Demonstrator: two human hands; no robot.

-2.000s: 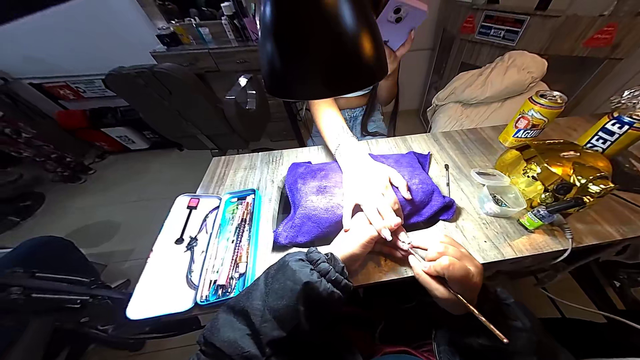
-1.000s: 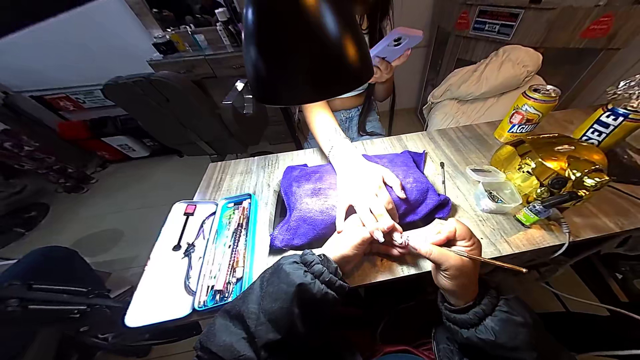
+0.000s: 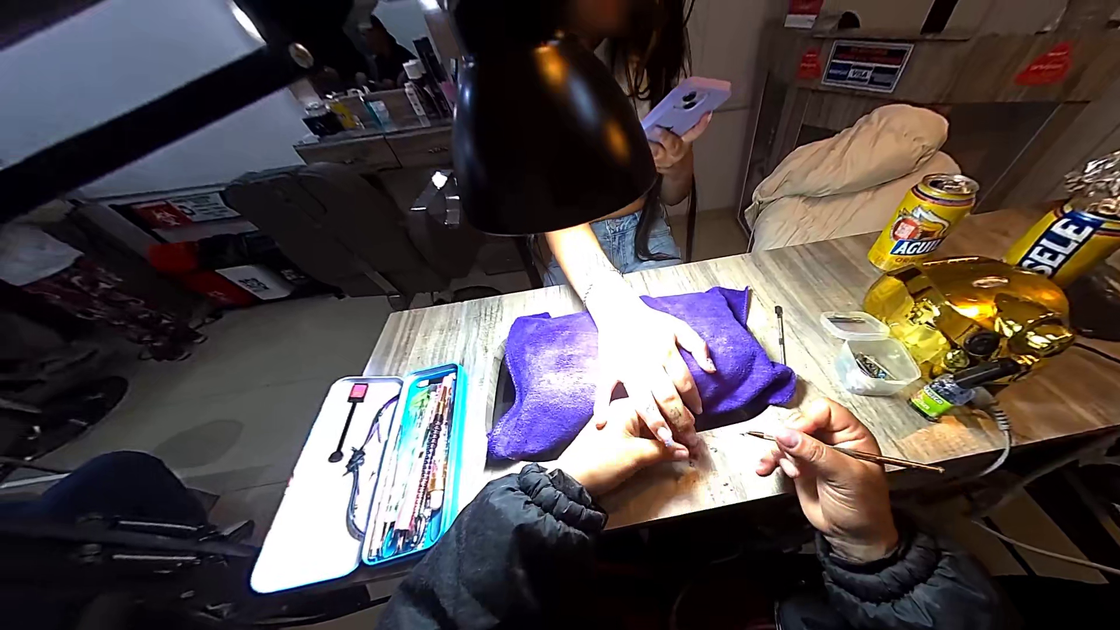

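My left hand [image 3: 617, 446] holds the fingers of another person's hand [image 3: 643, 350], which lies palm down on a purple towel [image 3: 551, 376] over a cushion-like bulk. Between the fingers of my right hand [image 3: 831, 464] is a thin brush [image 3: 875, 457], its tip pointing left, a little apart from the other person's nails. At the left a blue case [image 3: 455, 455] lies open with brushes and slim tools in it. The person's other hand holds a purple phone [image 3: 687, 103].
A black lamp shade [image 3: 547, 131] hangs above the towel. On the right stand a small clear plastic box [image 3: 878, 367], a nail polish bottle [image 3: 941, 398], a shiny gold object [image 3: 971, 306] and a yellow can [image 3: 923, 219]. A thin metal tool [image 3: 780, 332] lies beyond the towel, and a cable [image 3: 997, 429] hangs over the edge.
My right hand with the brush has moved right, away from the other person's fingertips, where it was in both earlier frames. My left hand still holds those fingers.
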